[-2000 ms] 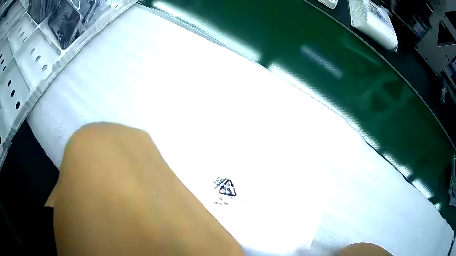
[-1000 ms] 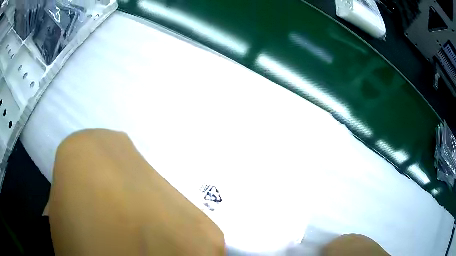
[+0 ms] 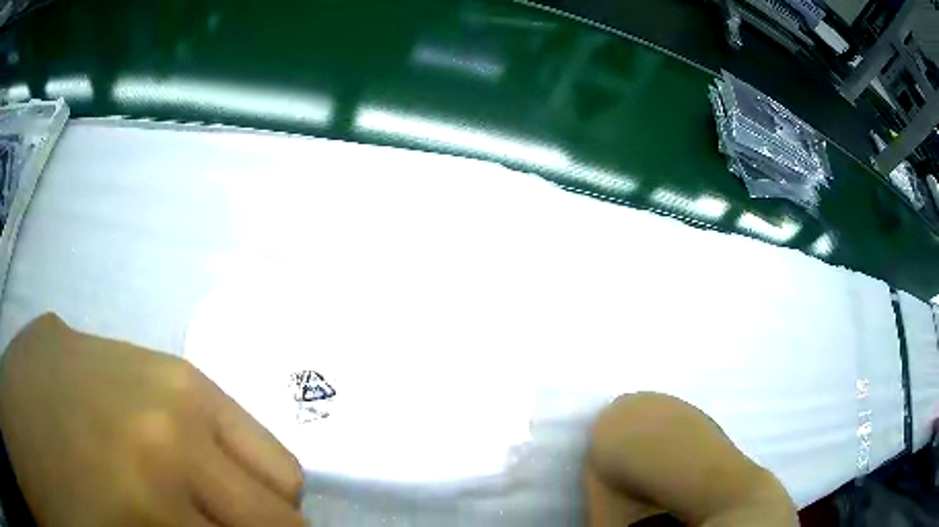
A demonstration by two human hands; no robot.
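A clear plastic bag (image 3: 313, 387), nearly invisible on the white foam sheet (image 3: 432, 196), shows by its small black triangular mark and lies flat before me. My left hand (image 3: 144, 432) is at the lower left, beside the bag, its fingers bent down at the bag's near left edge. My right hand (image 3: 680, 458) is at the lower right with its fingers curled, cut off by the bottom edge. The fingertips of both hands are hidden or out of the picture, so I cannot tell whether they hold anything.
A glossy green belt (image 3: 618, 124) runs beyond the foam. A pile of bagged frames (image 3: 772, 144) lies on the belt at the upper right. A white blister tray (image 3: 36, 170) is cut off at the left edge. Dark equipment stands at the upper right.
The view has swung to the right, so the tray has mostly left it and the bagged pile has come in. More of both hands now shows. The bag mark appears further left.
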